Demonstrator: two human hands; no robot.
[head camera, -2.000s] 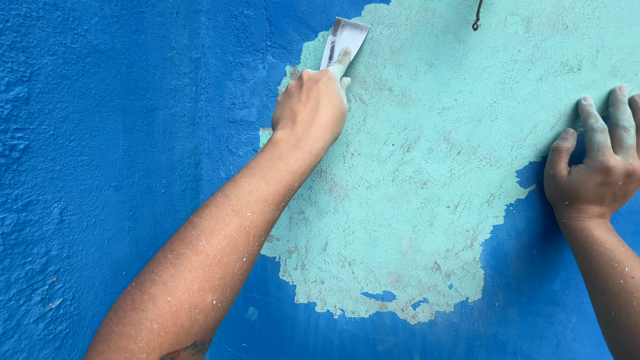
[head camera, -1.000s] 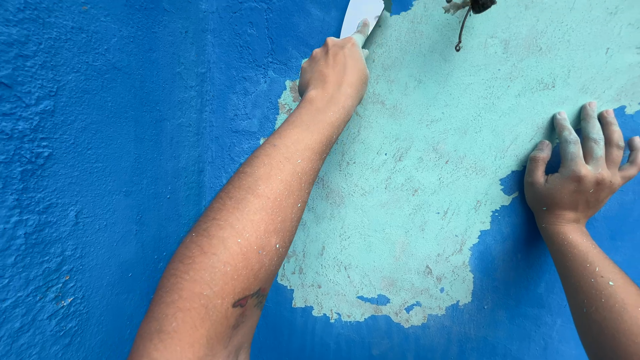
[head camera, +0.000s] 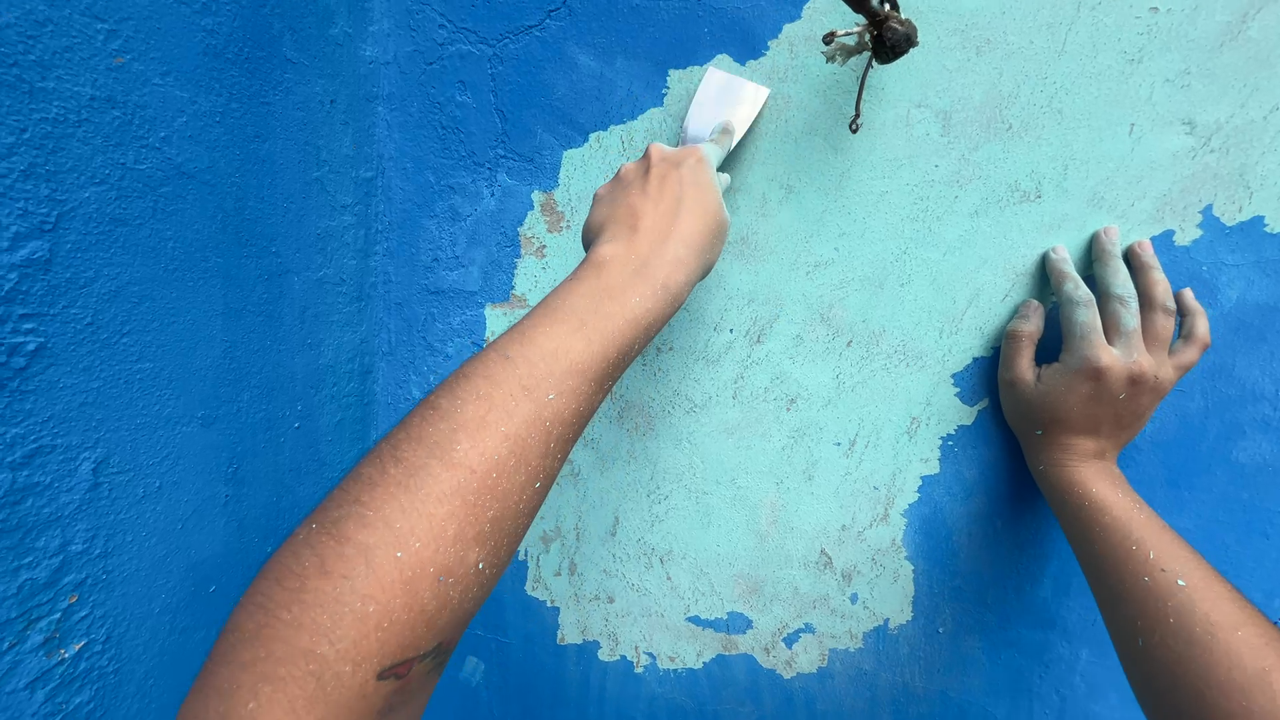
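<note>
My left hand (head camera: 660, 210) is closed around a scraper, its handle hidden in the fist. The wide metal blade (head camera: 728, 100) of the scraper points up and to the right, close to the upper left edge of the bared pale green layer (head camera: 760, 400), with a fingertip on the blade. On the right, my right hand (head camera: 1095, 350) rests with spread fingers on the wall, its fingertips on the pale green layer and its palm over blue paint. Greenish dust coats its fingers. Blue paint (head camera: 200, 250) surrounds the green layer with a ragged edge.
A dark fitting (head camera: 890, 38) with a short hanging metal hook (head camera: 857, 105) juts out at the top, to the right of the blade. Cracks (head camera: 495, 80) run through the blue paint at upper left. Small blue patches (head camera: 725, 623) remain low in the green area.
The blue paint left of the blade's present place has given way to more pale green since the first frame. The view has shifted upward, bringing the dark fitting in.
</note>
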